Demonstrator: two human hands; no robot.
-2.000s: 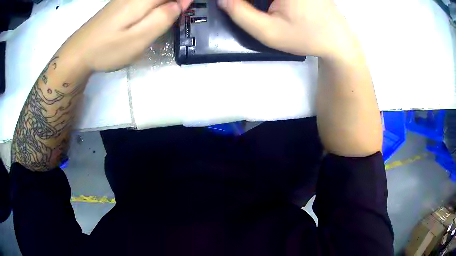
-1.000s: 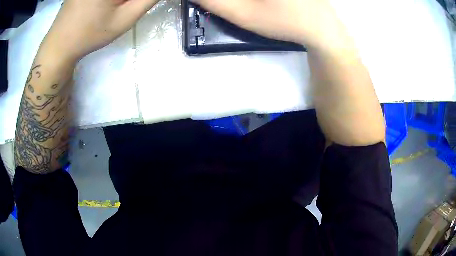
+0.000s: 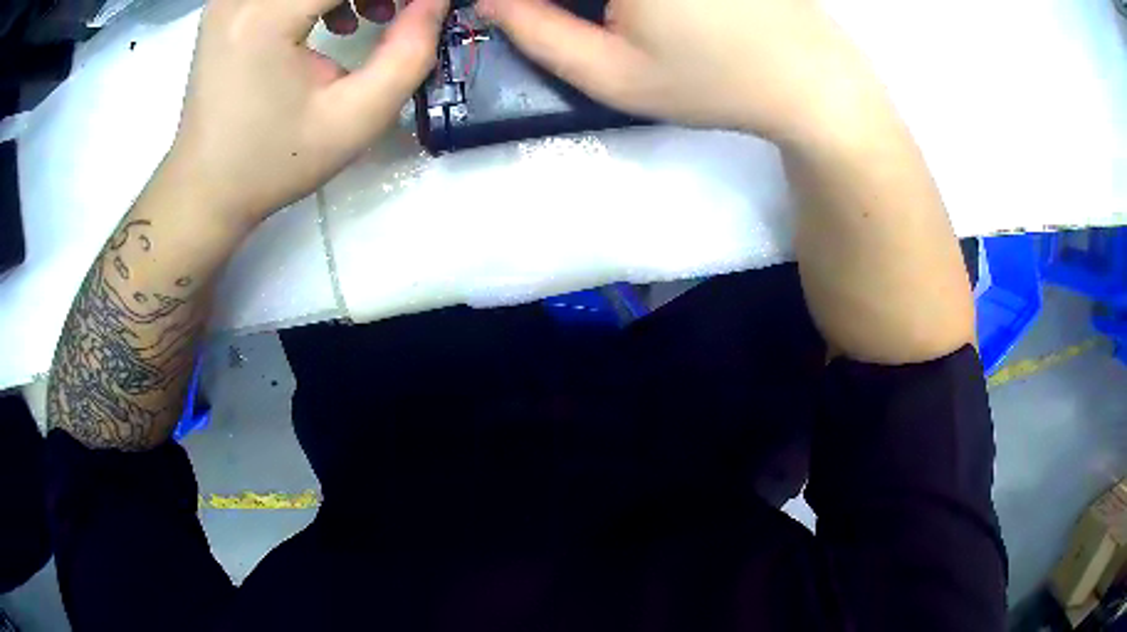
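A black panel with a raised rim (image 3: 531, 127) lies on the white foam sheet at the top of the view. Small slots, clips and a thin red wire show along its left short edge. My left hand (image 3: 291, 105) is at that edge, thumb and fingers bent towards the top of the picture. My right hand (image 3: 692, 62) lies over the panel, with its fingertips at the same edge near my left thumb. The fingertips meet close to the picture's top edge, so whether either hand pinches a small part cannot be told. The panel's far side is hidden.
The white foam sheet (image 3: 556, 235) covers the bench, with a seam left of the panel. Black objects stand at the far left edge. Blue bins or stools (image 3: 1007, 296) are beyond the bench at right. A cardboard box (image 3: 1094, 543) is on the floor at lower right.
My left hand has come back right and down to the panel's short edge, after being away from it a second ago. The panel has shifted slightly left and tilted.
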